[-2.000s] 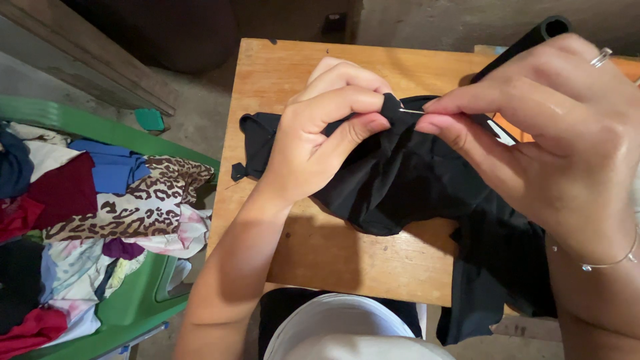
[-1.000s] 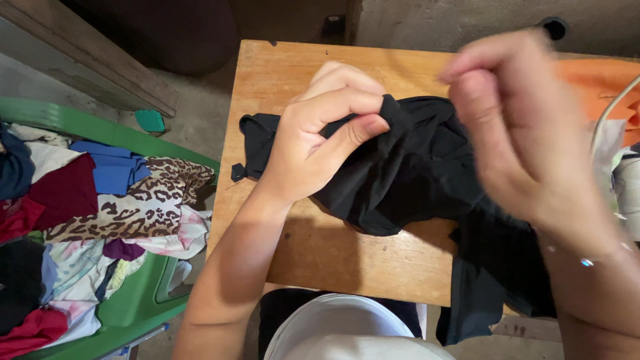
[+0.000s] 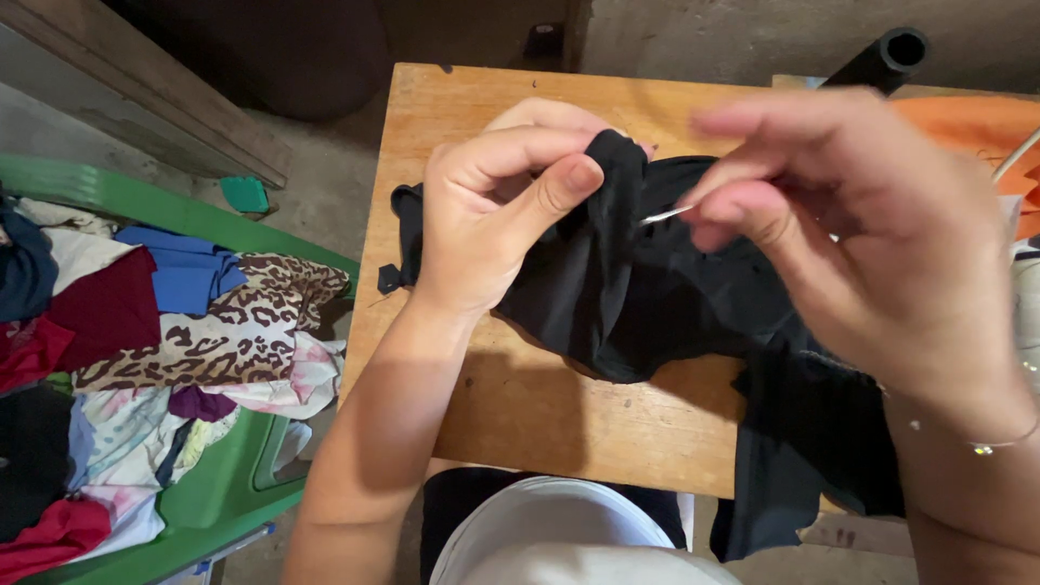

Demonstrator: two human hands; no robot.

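Observation:
My left hand [image 3: 512, 203] pinches a folded edge of black fabric [image 3: 650, 301] between thumb and fingers, above the wooden table [image 3: 520, 414]. The black fabric lies across the table and hangs over its near edge at the right. To the right of that fold is my right hand [image 3: 845, 219], partly blurred. A thin metal tool, perhaps a needle [image 3: 665, 216], sticks out between its thumb and index finger, its tip close to the fabric; whether the tip touches cannot be told.
A green plastic container [image 3: 219, 479] full of mixed fabrics, one leopard-print [image 3: 236, 341], stands at the left. A white bucket-like rim [image 3: 536, 504] shows below the table. At the right are a black tube [image 3: 881, 61] and orange fabric [image 3: 975, 134].
My right hand was at the fabric edge by my left hand, swung away to the right, and is now back nearer the fabric. My left hand keeps its pinch in the same place.

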